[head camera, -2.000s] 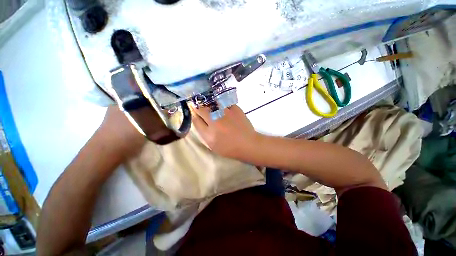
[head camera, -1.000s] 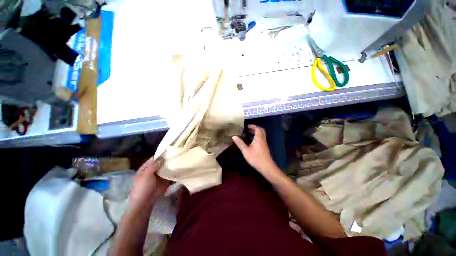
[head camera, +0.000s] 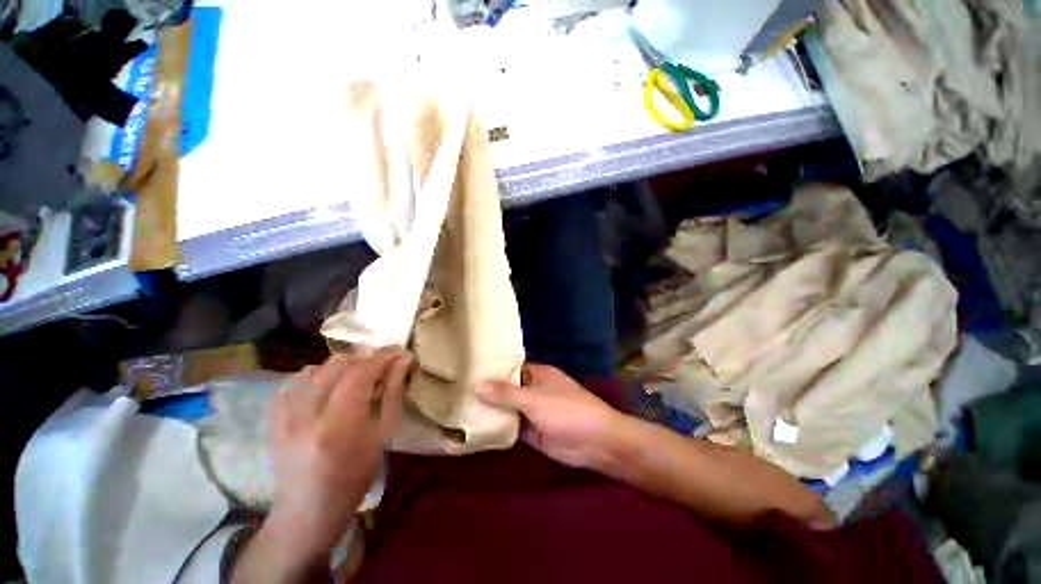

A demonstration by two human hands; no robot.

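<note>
A beige garment piece [head camera: 474, 274] runs from the white table top over its front edge and down to the lap. My left hand [head camera: 337, 428] is slightly blurred and holds the lower left part of the cloth; some fingers are hidden by its folds. My right hand [head camera: 554, 416] grips the lower right edge, with the thumb on top and the other fingers behind the cloth. The far end of the cloth is overexposed near the machine, so its edge there is hard to tell.
Scissors with yellow and green handles [head camera: 682, 96] lie on the white table [head camera: 274, 137]. A brown cardboard strip [head camera: 166, 148] runs down the left side. A beige cloth heap [head camera: 822, 331] lies at right, with more hanging cloth behind. White cloth [head camera: 103, 491] lies lower left.
The cloth has left the needle area and now hangs over the table edge. My right hand has moved from beside the cloth onto it. My left hand has shifted up. The view has moved.
</note>
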